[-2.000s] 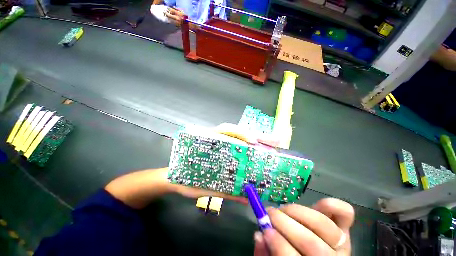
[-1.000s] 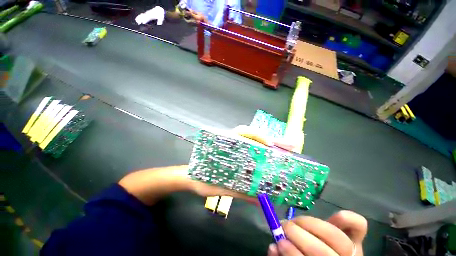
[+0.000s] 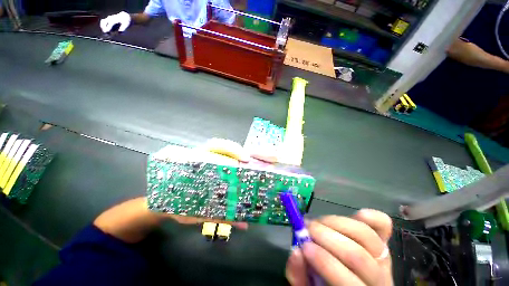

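A green circuit board point(image 3: 229, 192) is held up in front of me, solder side facing me, with a paler green strip across it. My left hand point(image 3: 131, 219) grips it from behind and below; most of its fingers are hidden by the board. My right hand point(image 3: 343, 248) holds a purple marker pen point(image 3: 297, 220). The pen's upper end is at the right part of the board, below a small pale patch; I cannot tell if it touches.
Behind the board, another board point(image 3: 264, 133) lies beside a yellow-green bar point(image 3: 295, 120). Boards stand in a row point(image 3: 25, 167) at left; one lies right point(image 3: 455, 176). A red-brown rack point(image 3: 231, 56) and a person with a white glove point(image 3: 115, 22) are opposite. A grey post point(image 3: 430, 44) stands right.
The pen has moved from the board's lower middle to its right part. The held board sits further left in view. The white-gloved hand opposite has moved left, away from the rack.
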